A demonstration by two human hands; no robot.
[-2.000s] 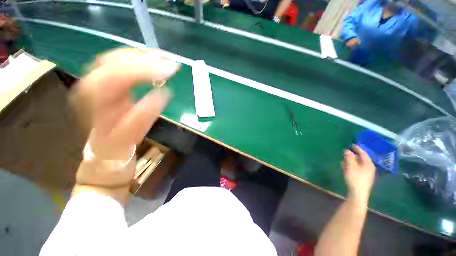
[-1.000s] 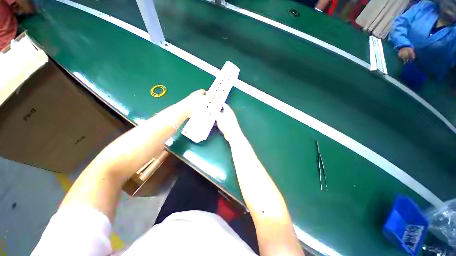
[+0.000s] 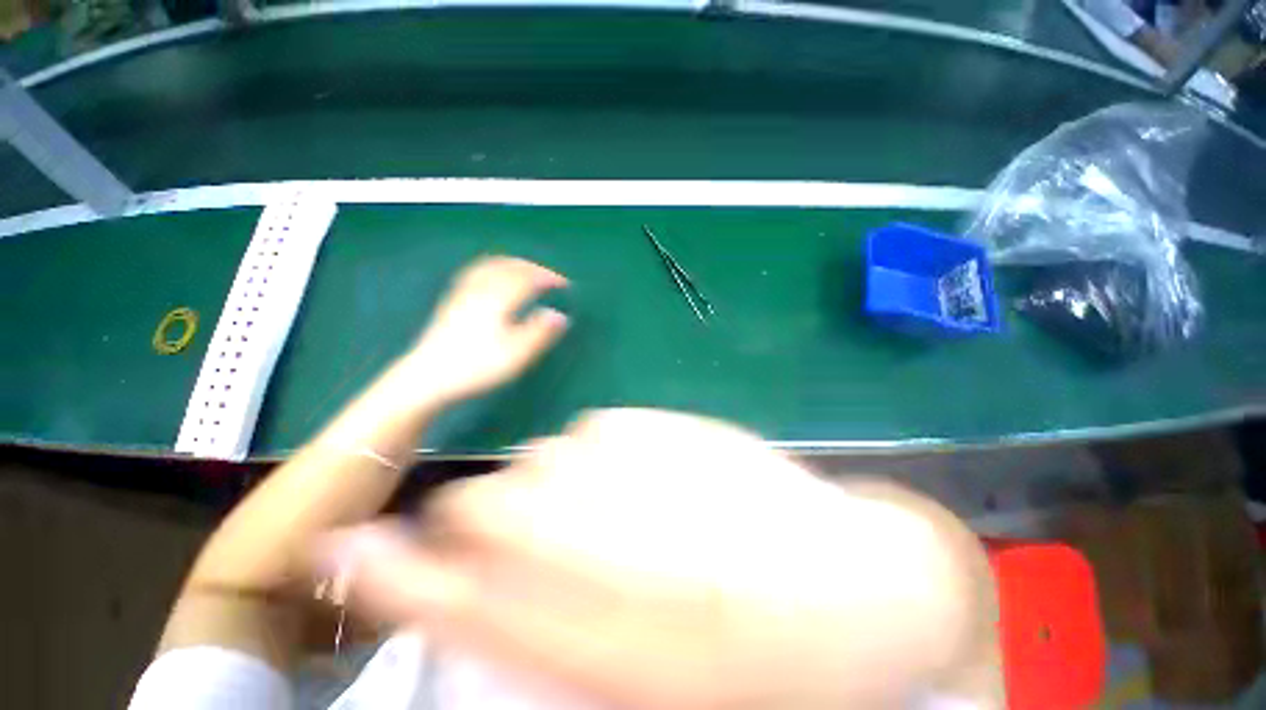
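The white perforated strip (image 3: pixel 257 326) lies across the green bench at the left, its rows of holes facing up. My left hand (image 3: pixel 493 326) is over the bench right of the strip, thumb and fingers apart, with nothing seen in it. My right hand (image 3: pixel 597 541) is large and blurred close to the camera, in front of my lap; its fingers point left. Thin pale lines show by its fingertips; I cannot tell what they are. Dark tweezers (image 3: pixel 679 278) lie on the bench beyond my hands.
Yellow rubber bands (image 3: pixel 176 332) lie left of the strip. A blue parts bin (image 3: pixel 909 289) with a white label stands at the right, beside a clear plastic bag (image 3: pixel 1097 208) with dark contents. A red stool (image 3: pixel 1048 624) is below the bench edge. Part of a person shows at top right.
The strip, held in both hands a second ago, now lies released on the bench. My left hand is away from it, and my right hand is near the camera. The view has turned right.
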